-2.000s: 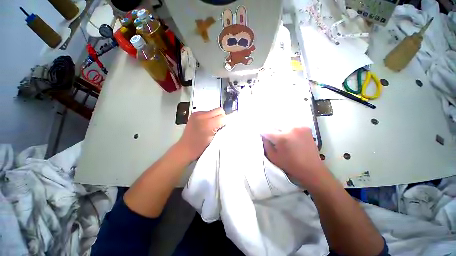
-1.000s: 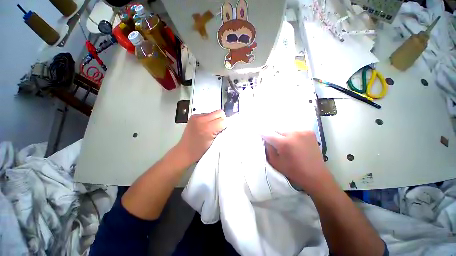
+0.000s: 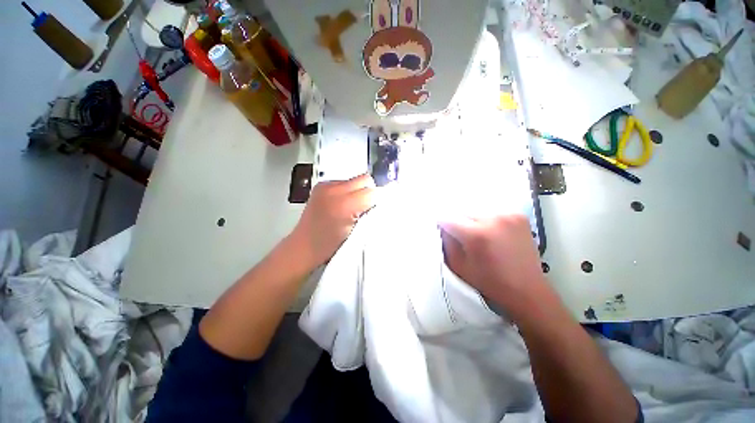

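Note:
A white garment lies over the machine's bed and hangs down over the table's front edge towards me. Its upper part is lost in the lamp's glare. My left hand grips the cloth just below and left of the work clamp. My right hand grips the cloth to the right, with its fingertips partly washed out by glare. The pale sewing machine head with a rabbit-hood cartoon sticker stands above the clamp. The needle and the cloth edge under it cannot be made out.
Bottles stand in a red basket at the back left. Snips, a thin black stick and white paper lie to the right. A tan oil can is at the far right. Heaps of white garments flank the table.
The view has shifted slightly, so the tabletop items on the right appear farther right. Both hands keep their hold on the cloth in nearly the same place.

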